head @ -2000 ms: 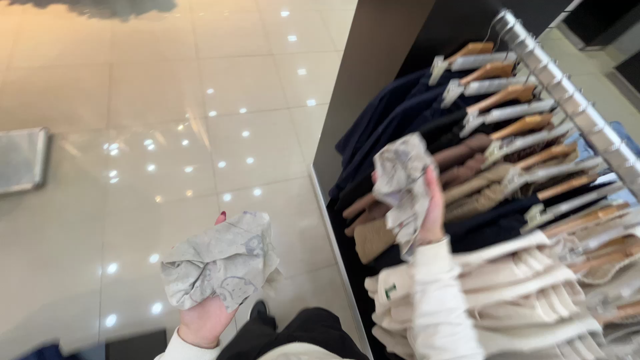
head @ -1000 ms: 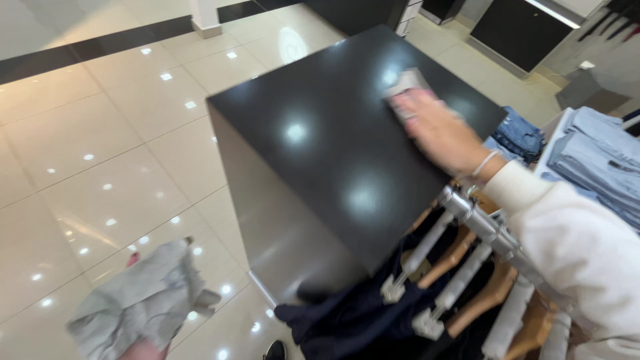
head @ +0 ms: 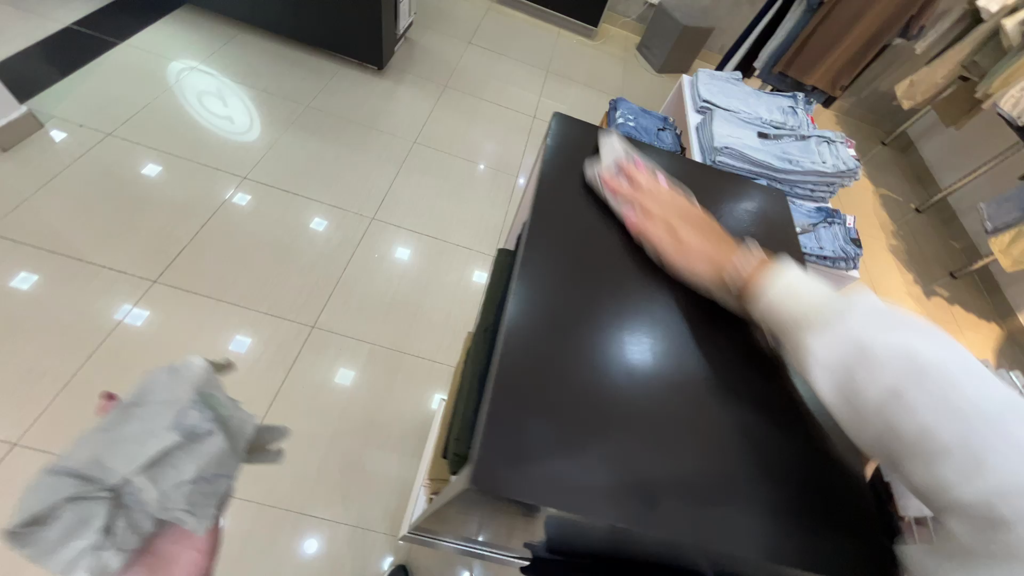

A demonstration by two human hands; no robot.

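A pale cloth [head: 611,150] lies under the fingers of my right hand [head: 668,220], which presses it flat near the far end of the black panel top [head: 632,384] of a clothing display. My right arm reaches in from the right and blurs with motion. At the lower left, my left hand [head: 180,548] holds a crumpled light grey patterned cloth [head: 148,456] above the tiled floor; the cloth hides most of its fingers.
Beyond the top's far right edge are stacks of folded light blue jeans [head: 772,140] and darker jeans [head: 644,126]. Dark folded garments [head: 484,352] sit along its left side. Clothes hang at the upper right [head: 852,40]. A grey block [head: 674,38] stands on the floor.
Two seconds ago my right hand held its cloth raised beside hanging clothes; now it is down on a black top. The view has shifted greatly. My left hand still holds its cloth.
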